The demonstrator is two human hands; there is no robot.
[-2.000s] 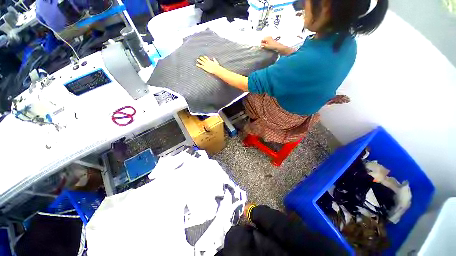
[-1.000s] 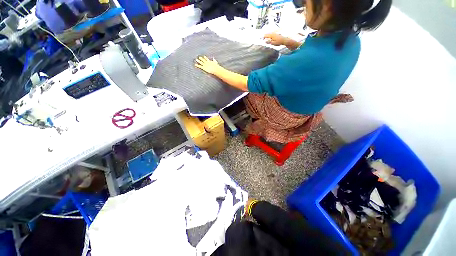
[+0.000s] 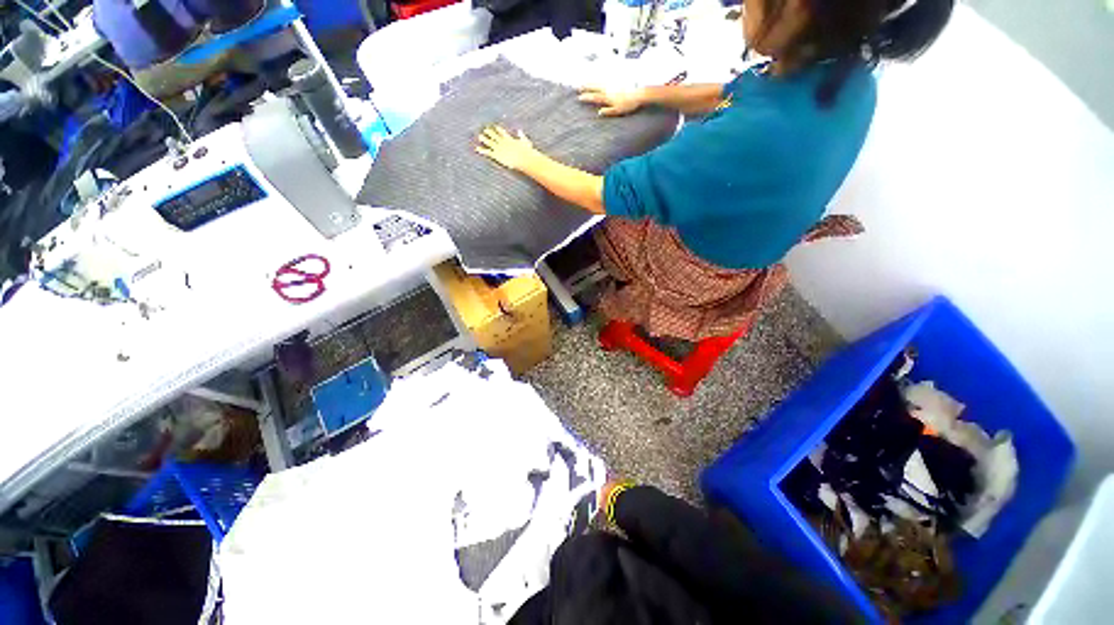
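Observation:
A large white fabric piece (image 3: 354, 513) spreads across the bottom middle, with grey pinstriped patches showing near its right side. My right hand (image 3: 606, 494) is at the fabric's right edge, beside a yellow wristband and black sleeve. Only a small part of the hand shows; its fingers are hidden, so its grip cannot be told. My left hand is not in view. A dark panel with white edging (image 3: 128, 574) lies at the lower left.
The white machine table (image 3: 220, 320) holds a sewing machine (image 3: 92, 263) and red-handled scissors (image 3: 301, 278). A co-worker (image 3: 764, 171) sits beyond with a grey pinstriped panel (image 3: 489, 183). A blue scrap bin (image 3: 782, 458) stands right; a cardboard box (image 3: 513, 324) is under the table.
The co-worker's far hand has moved left onto the pinstriped panel. The white fabric and my right hand stay nearly in place; the view has shifted slightly.

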